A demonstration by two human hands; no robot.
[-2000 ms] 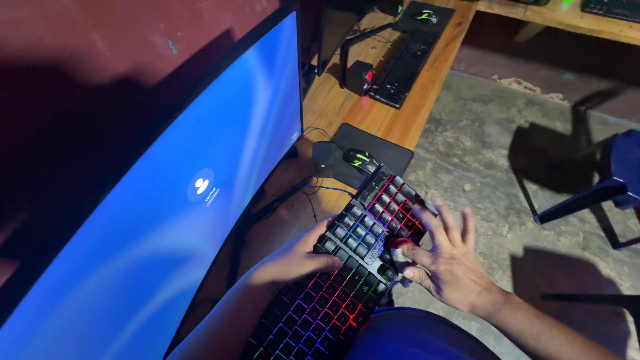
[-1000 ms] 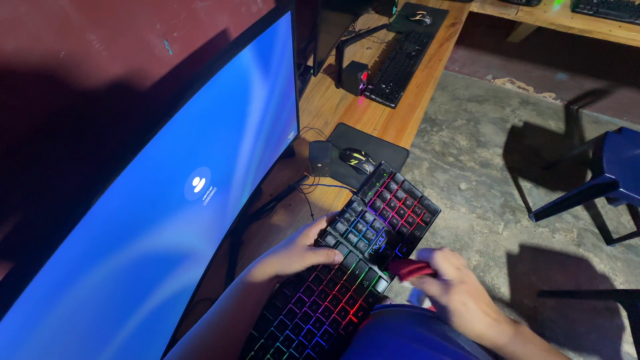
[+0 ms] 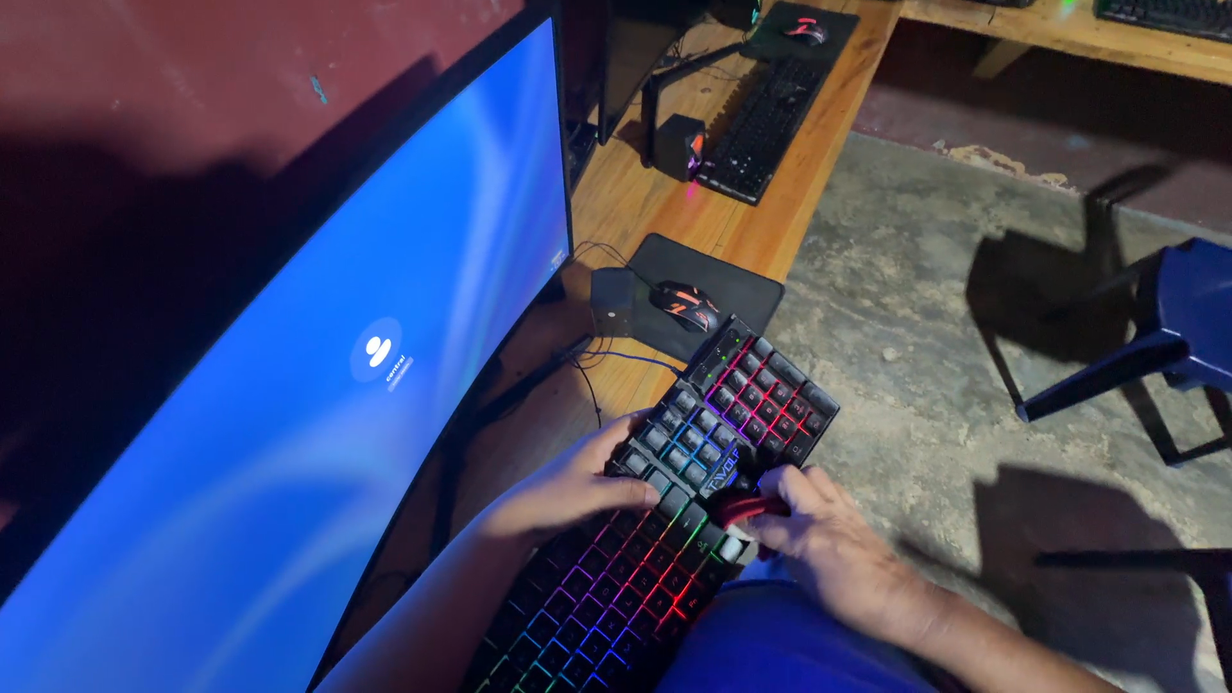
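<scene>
A black keyboard with multicoloured backlight (image 3: 616, 587) lies slanted over my lap, its number pad end toward the desk. My left hand (image 3: 587, 481) grips its far edge, the thumb on the keys left of the number pad. My right hand (image 3: 818, 539) holds a dark red cloth (image 3: 751, 507) bunched in its fingers at the near edge, beside the arrow keys area. A white piece (image 3: 733, 549) shows just below the cloth; what it is I cannot tell.
A large lit monitor (image 3: 385, 318) stands at the left. Beyond the keyboard are a computer mouse (image 3: 685, 306) on a black mouse pad (image 3: 760, 289), a small speaker (image 3: 679, 147) and another keyboard (image 3: 765, 125) on the wooden desk (image 3: 818, 192). A blue plastic stool (image 3: 1193, 308) stands at the right.
My right hand was spread over the keyboard's near edge, then lay off it with the red cloth; now it is back against that edge. My left hand has kept its grip.
</scene>
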